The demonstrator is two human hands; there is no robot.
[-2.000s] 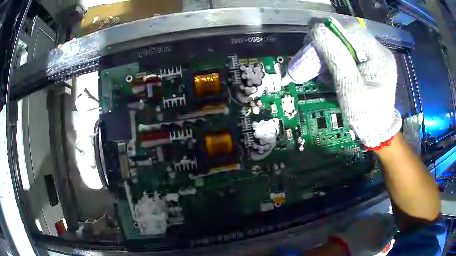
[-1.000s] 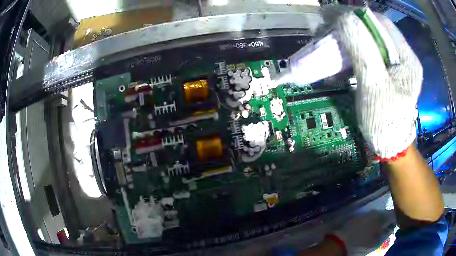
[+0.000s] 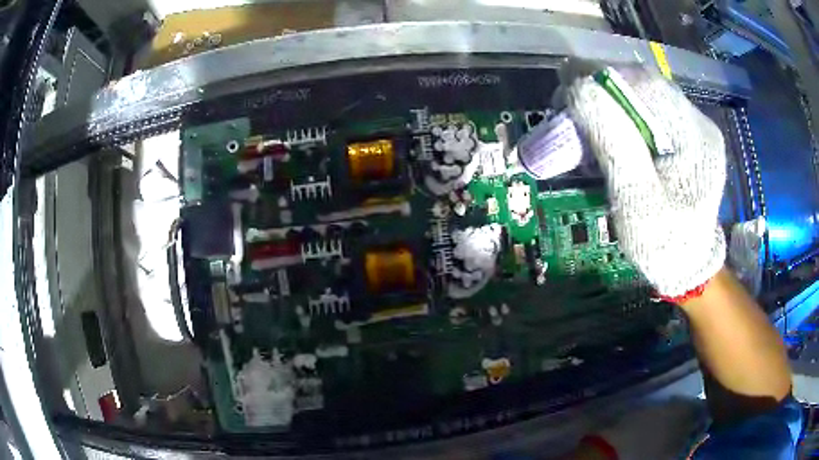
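The green circuit board (image 3: 377, 341) lies in its black carrier (image 3: 359, 97), crowded with parts. Two orange-yellow transformers (image 3: 390, 269) stand near its middle. White glue (image 3: 474, 253) covers clustered round capacitors. My right hand (image 3: 656, 180), in a white knitted glove with a red cuff edge, grips the pale glue bottle (image 3: 550, 148) above the board's upper right. The nozzle points down-left at white glue by the upper capacitors; whether it touches is unclear. My left hand (image 3: 633, 429), gloved, is low at the bottom edge, dim and partly cut off; its fingers cannot be made out.
A grey metal conveyor rail (image 3: 395, 49) runs along the far side of the carrier. A crumpled white sheet (image 3: 157, 260) lies left of the board. A brown panel (image 3: 260, 27) is beyond the rail. Blue-lit dark equipment (image 3: 777, 171) stands at the right.
Against one second ago, the view has shifted slightly and my right hand with the bottle appears a little lower and further left. My left hand's red cuff now shows less.
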